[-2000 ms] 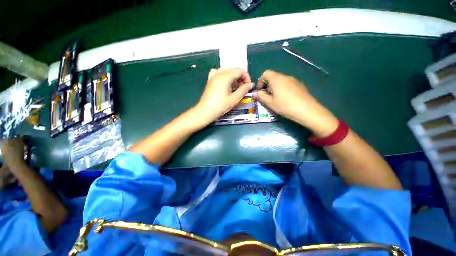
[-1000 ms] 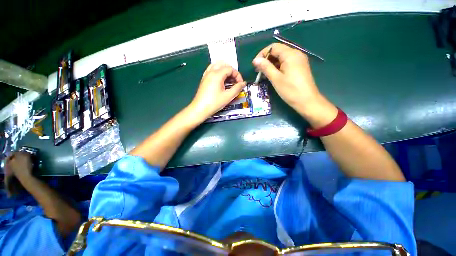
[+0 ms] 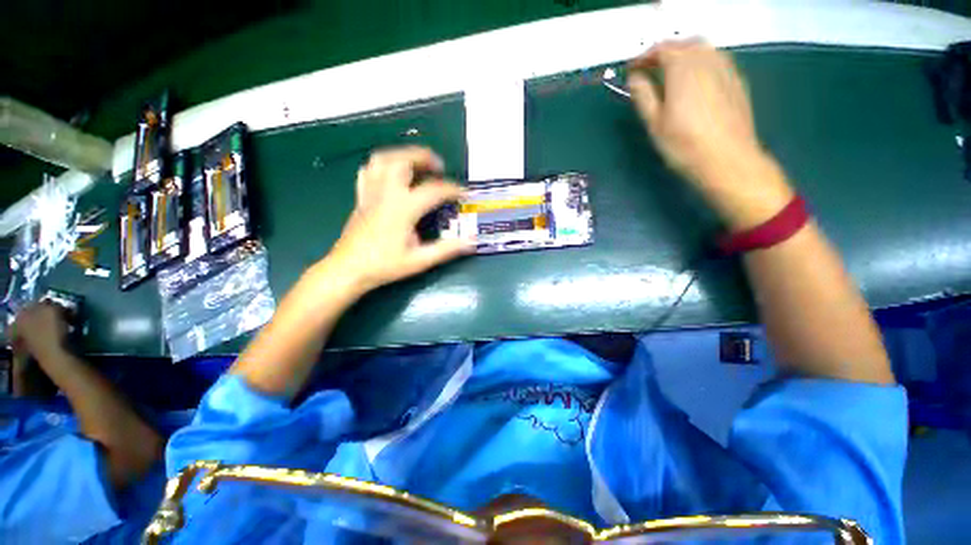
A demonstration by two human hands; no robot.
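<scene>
An opened phone assembly [image 3: 522,215] lies on the green mat in front of me, with an orange-yellow flex cable and a speckled circuit board at its right end. My left hand [image 3: 399,218] is on the phone's left end, thumb and fingers around its long edges. My right hand [image 3: 697,117] is blurred, raised at the far right of the phone, by the white edge strip. Whether its fingers hold anything cannot be told. A thin white-tipped tool [image 3: 614,83] shows beside its fingertips, mostly hidden.
Several dark phones [image 3: 225,190] stand grouped at left, by a clear plastic bag [image 3: 216,299]. A white card [image 3: 495,133] lies beyond the phone, joining the white edge strip [image 3: 373,78]. Another person's hand [image 3: 40,328] is at far left, near loose white strips [image 3: 43,234].
My right hand has moved away from the phone, up and right to the white-tipped tool. My left hand has shifted left and opened around the phone's left end, leaving more of the phone in view.
</scene>
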